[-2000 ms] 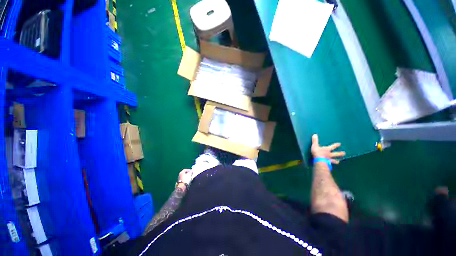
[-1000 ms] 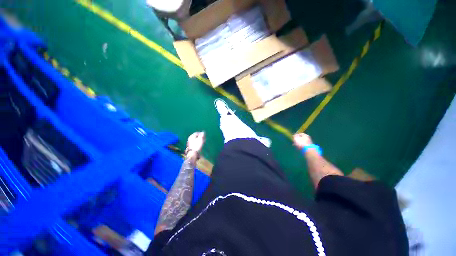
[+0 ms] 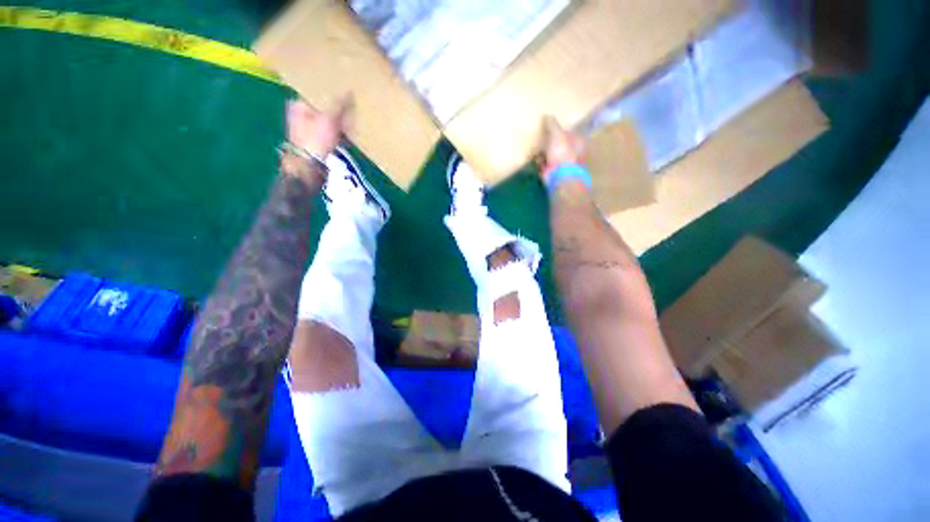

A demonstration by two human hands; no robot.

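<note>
An open cardboard carton (image 3: 543, 107) stands at the top centre with its flaps folded out. Silvery wrapped flat pieces (image 3: 449, 46) lie in it. My left hand (image 3: 314, 127) is at the edge of its left flap (image 3: 352, 92), fingers closed on the edge, slightly blurred. My right hand (image 3: 559, 148) is closed at the near flap, fingertips partly hidden. A second open carton (image 3: 734, 153) with silvery wrapped contents (image 3: 704, 82) adjoins it on the right.
Green floor with a yellow tape line (image 3: 143, 36) lies to the left. Blue rack parts and a blue bin (image 3: 107, 311) are behind my legs. A small brown carton (image 3: 438, 336) is between my legs. Another open carton (image 3: 760, 316) stands at the right, by a pale floor area (image 3: 887, 265).
The cartons are now larger and closer. Both hands have moved forward from beside my body and taken hold of the carton flaps. The bench has left the view.
</note>
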